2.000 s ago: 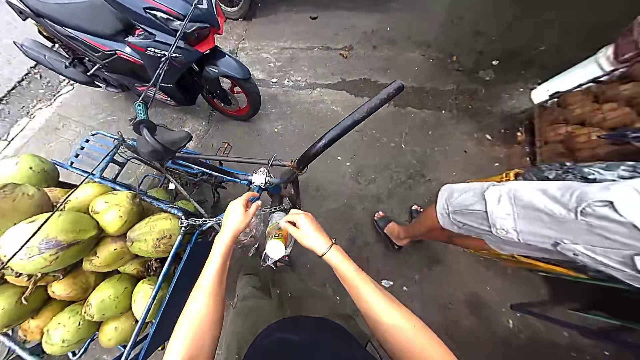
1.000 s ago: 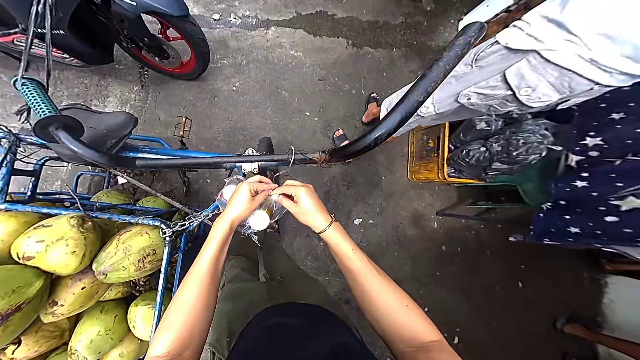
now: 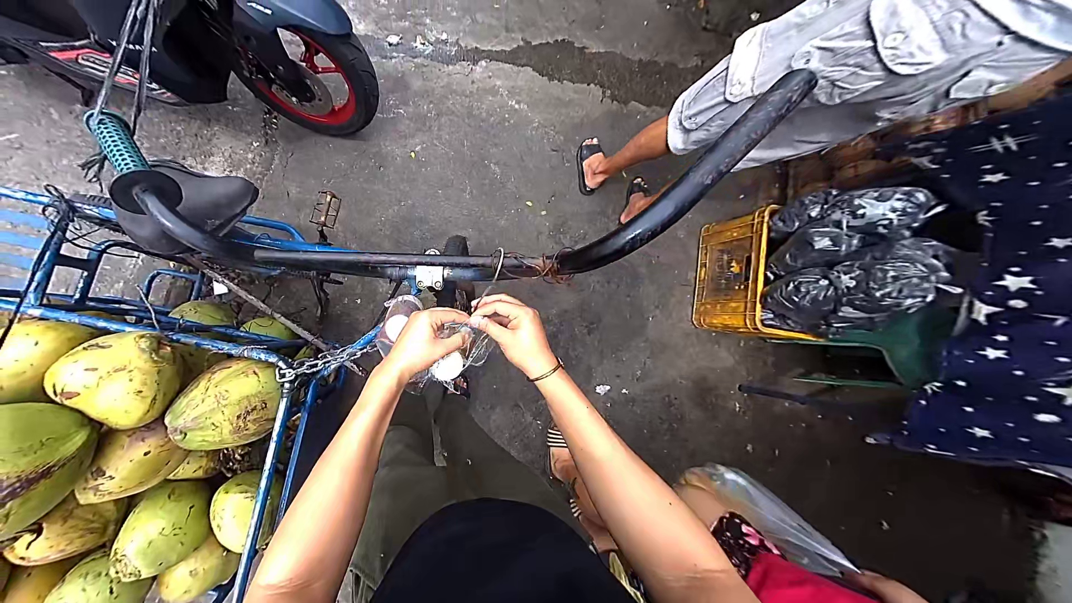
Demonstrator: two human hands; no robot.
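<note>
Both my hands meet just below the middle of a black handlebar (image 3: pixel 335 261), where a bent wire (image 3: pixel 499 266) hooks over the bar. My left hand (image 3: pixel 431 335) pinches the top of a clear plastic bag (image 3: pixel 479 345). Fingertips of my right hand (image 3: pixel 512 327) are closed on the same thin plastic, close to the wire's lower end. A white round item (image 3: pixel 448 366), perhaps a bottle cap, shows in the bag below my hands. To the left of my left hand, another clear container or bag (image 3: pixel 399 316) is partly hidden.
Green coconuts (image 3: pixel 222 404) fill a blue metal cart (image 3: pixel 272 452) at left, with a chain (image 3: pixel 322 362) at its corner. A motorcycle wheel (image 3: pixel 322 79) is upper left. A person in grey shorts (image 3: pixel 712 100) stands upper right, near a yellow crate (image 3: pixel 729 272). Another person (image 3: pixel 787 561) is lower right.
The view has shifted markedly. My hands stay together at the plastic bag below the handlebar. At lower right, a person with a clear plastic bag has come into view.
</note>
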